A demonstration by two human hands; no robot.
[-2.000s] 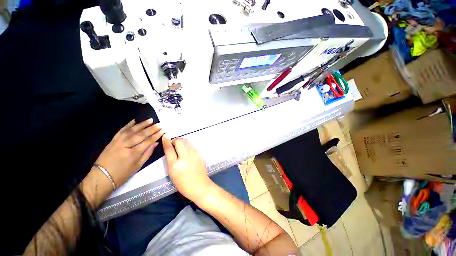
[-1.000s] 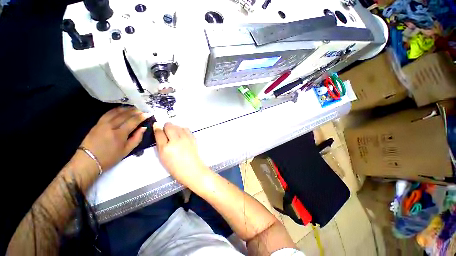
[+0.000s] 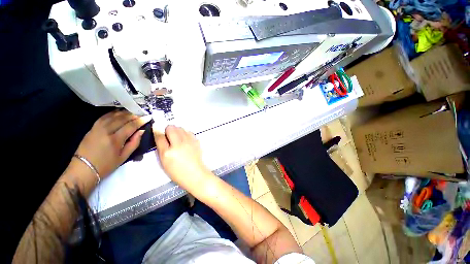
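Black fabric (image 3: 31, 116) covers the area left of the white sewing machine (image 3: 180, 46), and a small part of it shows between my hands. My left hand (image 3: 111, 136) lies on the fabric with its fingertips beside the metal presser foot area (image 3: 160, 104). My right hand (image 3: 178, 149) is just right of the fabric edge, its fingertips close together near the foot. Whether its fingertips pinch the fabric cannot be seen clearly. The needle tip is too small to tell.
A green tool (image 3: 252, 96) lies on the bed below the control panel (image 3: 257, 58). A red-handled tool (image 3: 281, 79) and a blue packet with scissors (image 3: 335, 88) are further right. A measuring tape (image 3: 139, 202) runs along the front edge. Cardboard boxes (image 3: 409, 142) stand at the right.
Since two seconds ago, both hands have drawn nearer the presser foot, and my left fingers have bent over the fabric. The machine sits further left in view.
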